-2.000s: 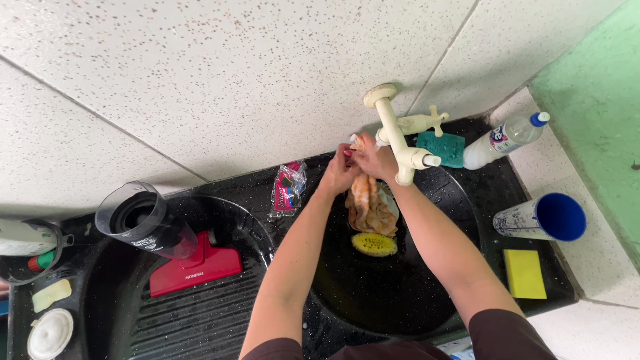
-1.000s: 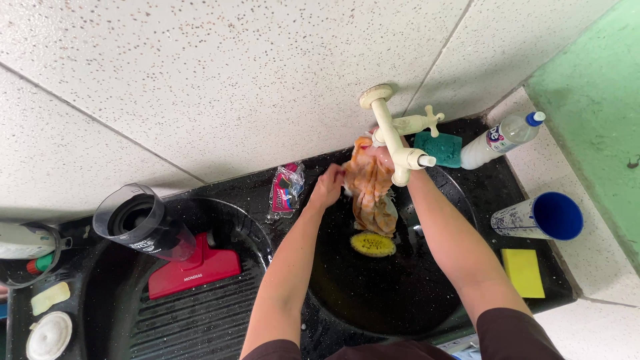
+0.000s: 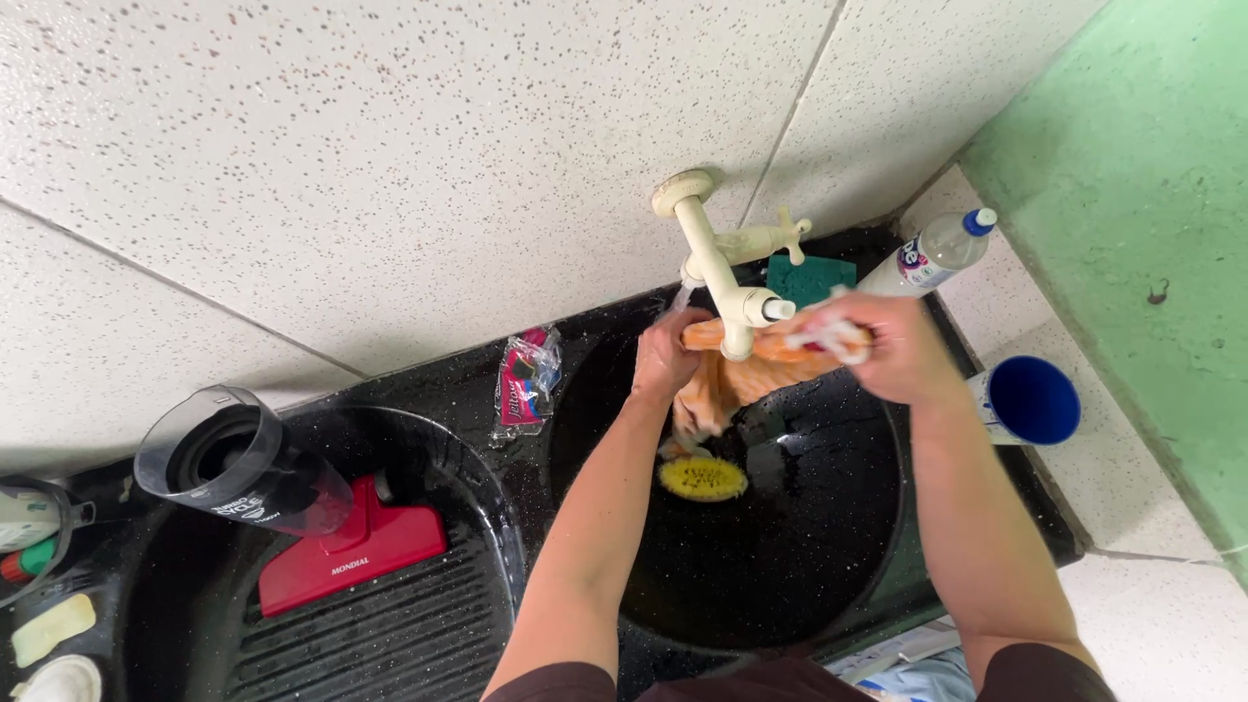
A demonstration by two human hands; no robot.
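Over the black sink basin (image 3: 780, 546), an orange and white wet cloth (image 3: 751, 380) is stretched between my two hands. My left hand (image 3: 671, 353) grips its left end, beside a stream of water from the cream plastic faucet (image 3: 717, 268). My right hand (image 3: 889, 341), slightly blurred, is closed on the other end, where white suds and something dark pink show; what the pink part is cannot be told. Below the hanging part of the cloth lies a yellow oval sponge or brush (image 3: 704, 479) in the basin.
Behind the basin are a green scouring pad (image 3: 811, 281) and a clear bottle (image 3: 931, 255). A blue-lined cup (image 3: 1033, 400) stands at right. A crumpled plastic wrapper (image 3: 527, 383) lies left, near a red vacuum nozzle (image 3: 353, 551) and its clear container (image 3: 244, 463).
My right hand has moved out from behind the faucet to the right. The cloth, hanging down one second ago, is now drawn out sideways between both hands.
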